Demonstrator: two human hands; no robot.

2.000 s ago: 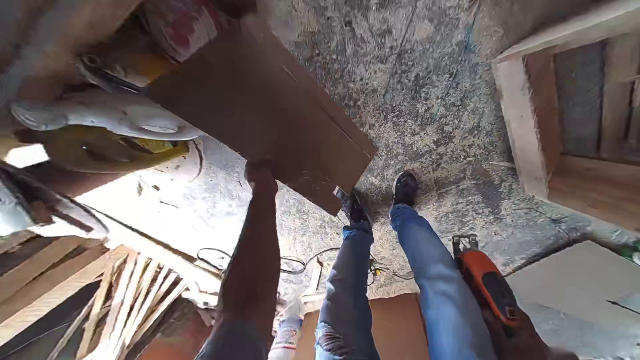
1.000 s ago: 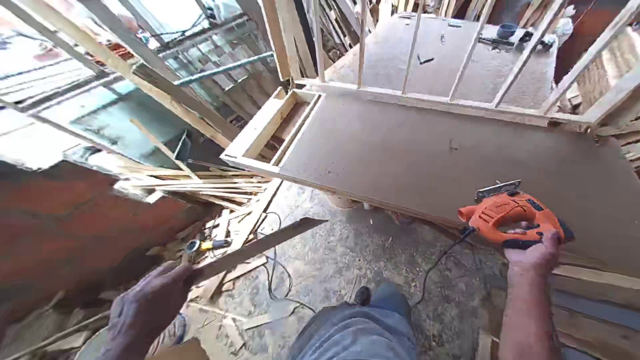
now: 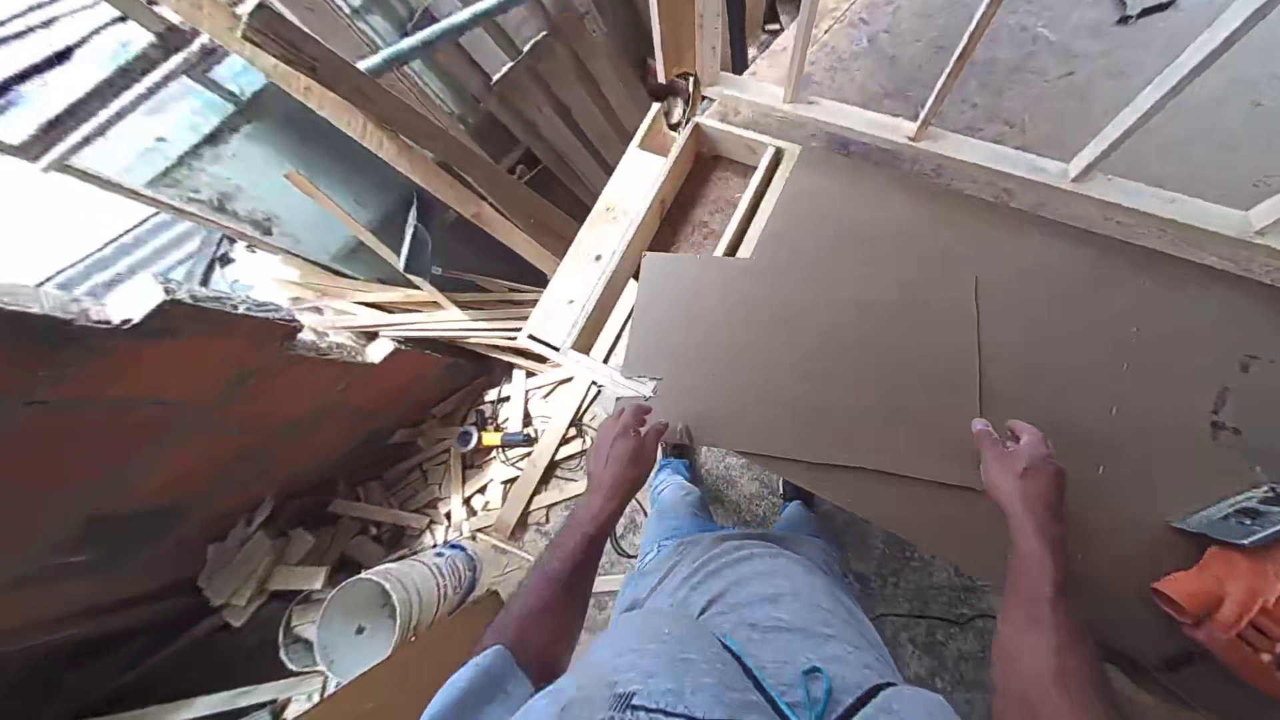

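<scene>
A smaller brown board (image 3: 820,350) lies on top of a large brown sheet (image 3: 1130,420) that covers a wooden frame. My right hand (image 3: 1020,465) is at the smaller board's right edge, thumb and fingers on or just over it. Near that board's lower left corner is my left hand (image 3: 628,450), fingers spread and slightly curled; whether it touches the edge cannot be told. An orange jigsaw (image 3: 1225,600) rests on the large sheet at the far right, partly cut off by the view.
Offcuts and scrap wood (image 3: 380,515) cover the floor on the left, with a yellow and black tool (image 3: 495,438) among them. White buckets (image 3: 365,620) stand at lower left. A slatted wooden frame (image 3: 1000,150) lies behind the sheet. Cables run across the floor.
The right hand has let go of the orange jigsaw, which now lies on the sheet. A smaller board now lies flat on the large sheet, and the left hand no longer holds a panel up.
</scene>
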